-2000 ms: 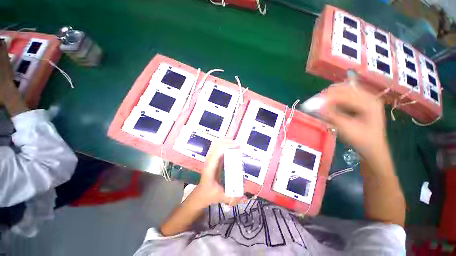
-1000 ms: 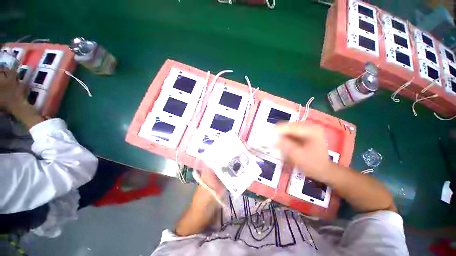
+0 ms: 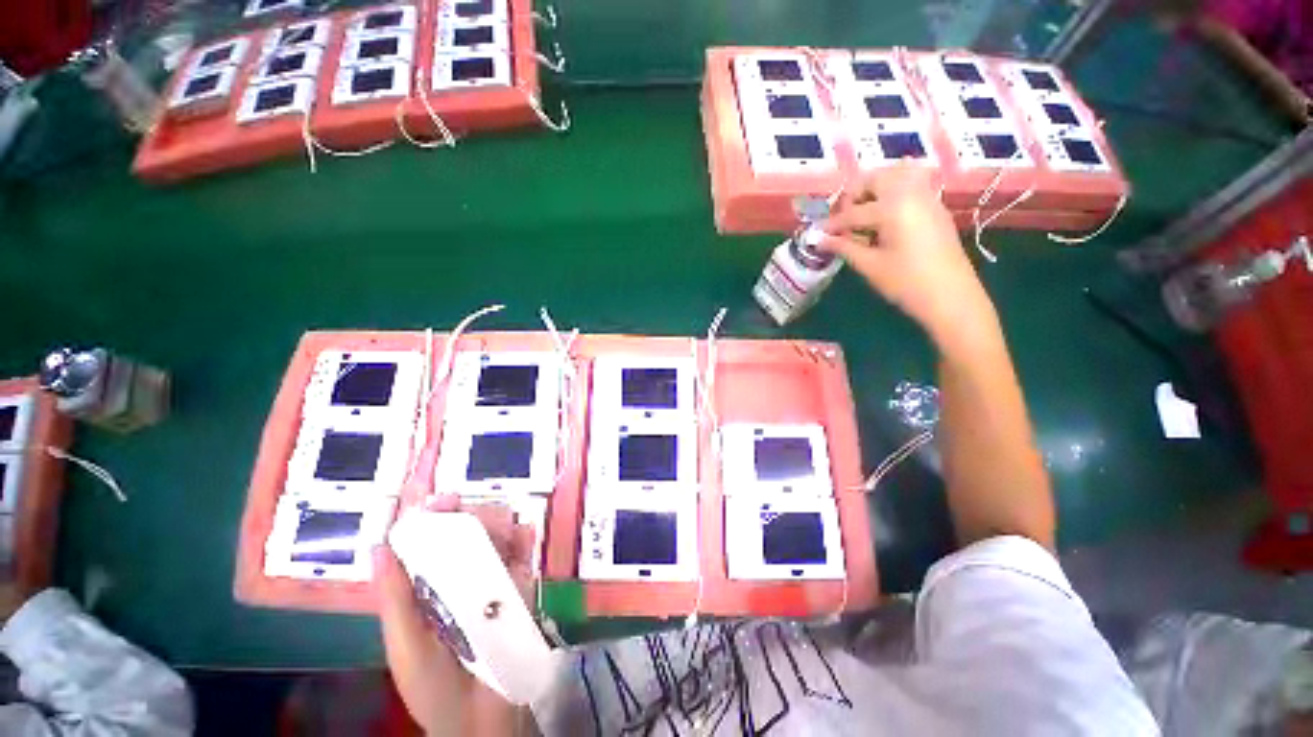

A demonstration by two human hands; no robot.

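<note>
My left hand [image 3: 418, 641] holds a white digital camera [image 3: 483, 602] edge-on over the near left part of the foam tray [image 3: 562, 598]. My right hand [image 3: 907, 238] is at the metal top of the solvent bottle [image 3: 791, 282], beyond the tray, with fingers pinched on a small white wipe [image 3: 821, 239], partly hidden by the fingers. The pink tray holds white cameras with dark screens up. The far slot of its right column is bare pink.
Stacked foam trays [image 3: 749, 216] with cameras stand beyond the bottle; another tray [image 3: 187, 151] lies far left. A second bottle [image 3: 130, 395] and a co-worker's sleeve [image 3: 87, 677] are at left. A clear plastic scrap [image 3: 913, 405] and white scrap [image 3: 1176, 412] lie at right.
My right hand has moved from over the tray to the bottle top. The camera in my left hand has turned from lens showing to edge-on. The view has shifted.
</note>
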